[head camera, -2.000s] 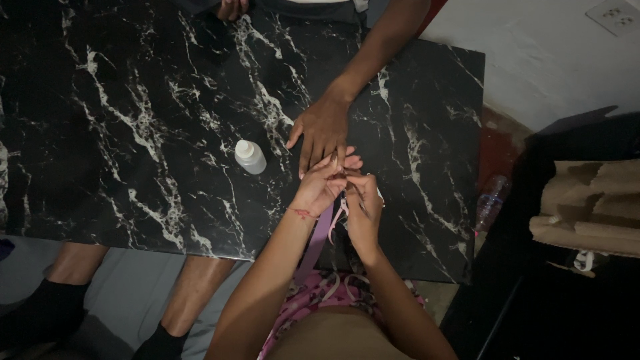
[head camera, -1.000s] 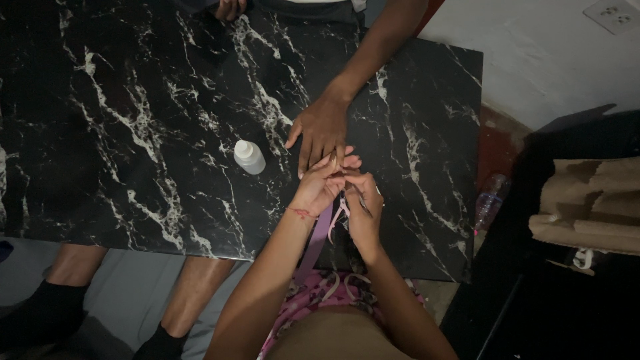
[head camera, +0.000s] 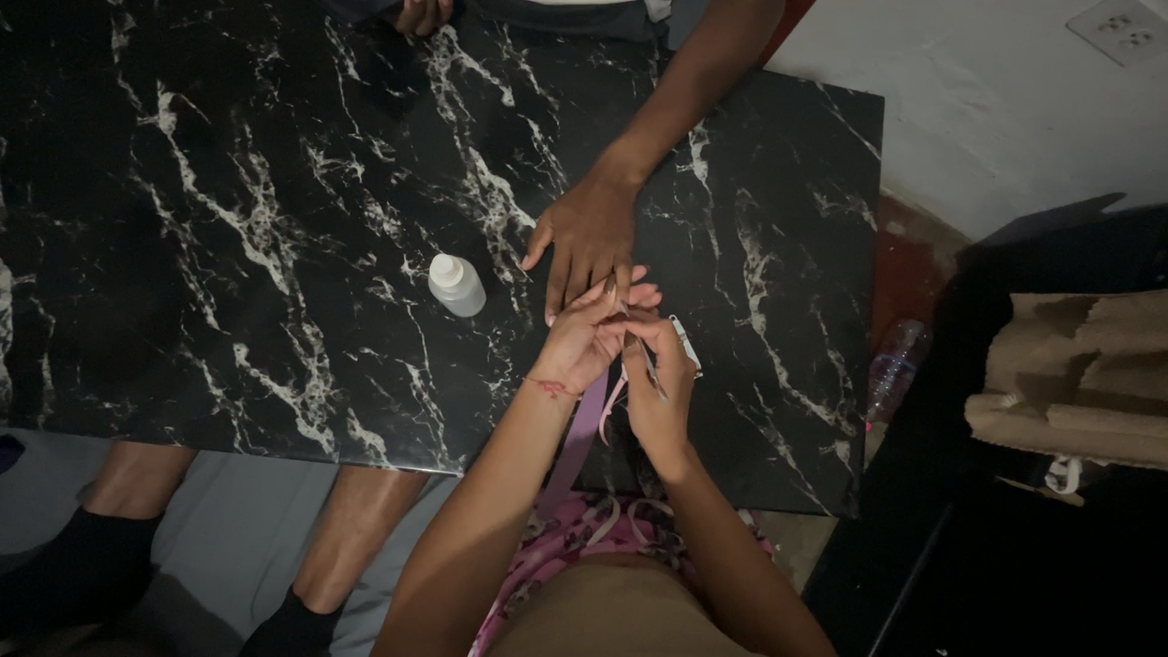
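My left hand [head camera: 584, 347], with a red string bracelet at the wrist, is palm up and holds a finger of another person's hand [head camera: 593, 228] that reaches in from the top. My right hand [head camera: 659, 383] grips a thin metal tool [head camera: 653, 374], its tip by that person's fingertip; the exact kind of tool cannot be told. Under my hands lie a purple strip [head camera: 578, 443] and a pink curved item [head camera: 611, 411]. A small silvery item [head camera: 684, 347] shows just beyond my right hand. A white plastic bottle [head camera: 457, 286] stands to the left of the hands.
The black marble-patterned table [head camera: 365, 228] spans the view. Another person's legs in black socks [head camera: 82, 557] are at lower left. On the right are a clear plastic bottle [head camera: 897, 370], brown folded material [head camera: 1077, 379] and a wall outlet [head camera: 1118, 32].
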